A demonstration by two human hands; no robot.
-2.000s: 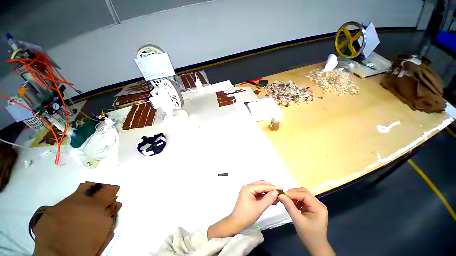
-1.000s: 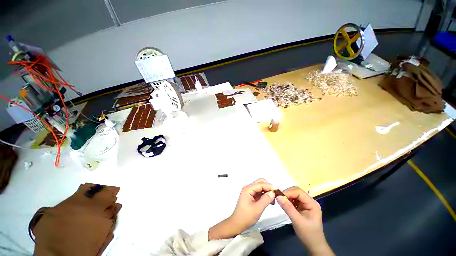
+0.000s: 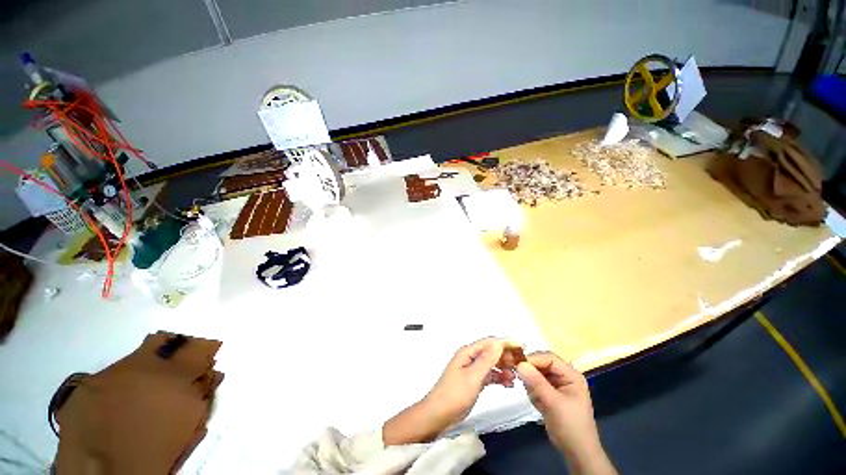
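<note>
A small brown piece (image 3: 512, 356) is held between the fingertips of both my hands, above the front edge of the white-covered table (image 3: 343, 325). Its exact type is too small to tell. My left hand (image 3: 461, 382) pinches it from the left and my right hand (image 3: 564, 401) from the right. Fingers hide part of it. A small dark piece (image 3: 414, 327) lies alone on the white cover, left of and beyond my hands.
Brown bag panels (image 3: 139, 399) lie at the front left. A black looped item (image 3: 283, 268), brown strips (image 3: 262, 213) and a stand with orange hoses (image 3: 88, 176) are beyond. Fitting heaps (image 3: 538, 181), a small jar (image 3: 509, 238) and more brown panels (image 3: 775, 172) lie on the tan tabletop.
The brown piece has been turned between my fingertips and more of it shows. My left fingers have spread a little. The view has shifted slightly.
</note>
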